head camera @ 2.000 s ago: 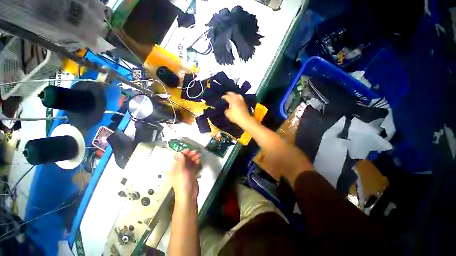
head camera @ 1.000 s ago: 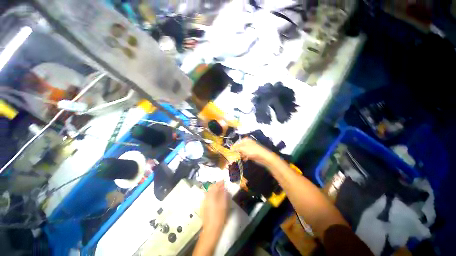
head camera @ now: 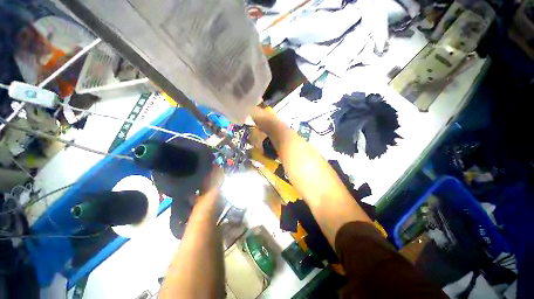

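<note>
My left hand (head camera: 212, 182) reaches over the far side of the sewing machine (head camera: 240, 274), beside a bright, glaring round area. Its fingers are blurred, and what they touch is hidden. My right hand (head camera: 264, 118) is stretched forward at the lower tip of a hanging pale sheet (head camera: 205, 52). Its fingers are mostly hidden, so I cannot tell if it holds anything. Between and beyond the hands lies a clutter of small coloured bits (head camera: 235, 149) at the end of the blue trough (head camera: 146, 125). Black scraps (head camera: 313, 228) lie on a yellow-orange tray (head camera: 284, 185) under my right forearm.
Dark thread cones (head camera: 175, 159) stand at the left, one before a large white cone (head camera: 153, 204). A round pile of black pieces (head camera: 375, 120) lies on the table. Another machine (head camera: 448, 55) stands far right. A blue bin (head camera: 454, 187) is beside the table edge. A metal bar (head camera: 140, 64) crosses overhead.
My right hand has moved from the black scraps forward to the hanging sheet's tip. My left hand has moved from the machine's end towards the trough. The view has shifted, showing more of the far table.
</note>
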